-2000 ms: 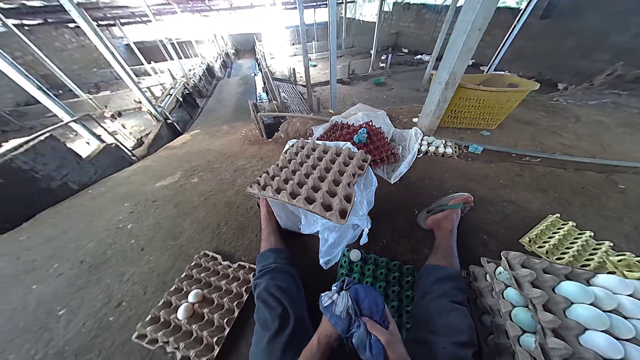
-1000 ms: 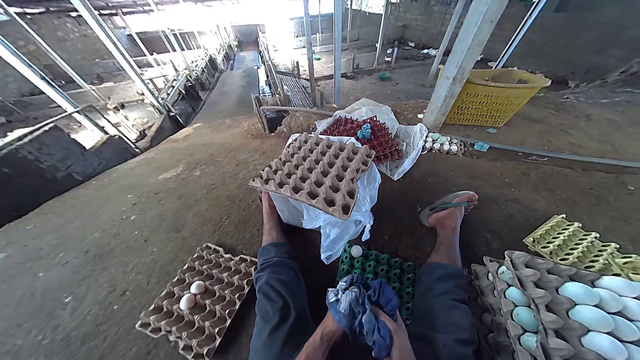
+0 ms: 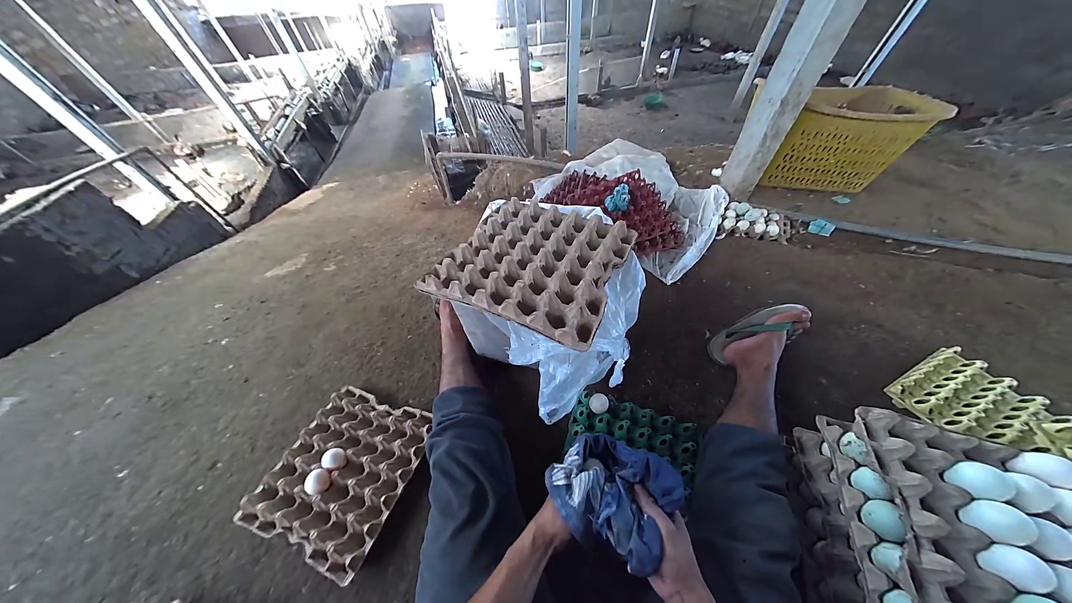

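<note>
Both hands are on a crumpled blue cloth (image 3: 624, 511) between my knees. My left hand (image 3: 550, 523) grips its left side, with the fingers mostly hidden; inside the folds there, something pale and rounded shows, possibly an egg. My right hand (image 3: 670, 544) clasps the right side, thumb on top. Just beyond the cloth lies a green plastic egg tray (image 3: 649, 427) with one white egg (image 3: 598, 403) in its far left part. On the floor at left, a brown pulp egg tray (image 3: 335, 486) holds two eggs (image 3: 325, 471).
An empty pulp tray (image 3: 536, 268) rests on a white plastic-wrapped bundle ahead. Behind it lie red trays (image 3: 620, 201) on a plastic sheet. Pale eggs (image 3: 997, 519) fill stacked pulp trays at right, beside yellow trays (image 3: 971, 398). A yellow basket (image 3: 846, 138) stands behind a post (image 3: 783, 100).
The cloth has been turned and bunched differently between my hands. Both hands have stayed on it, shifting slightly. The trays around me have not plainly changed.
</note>
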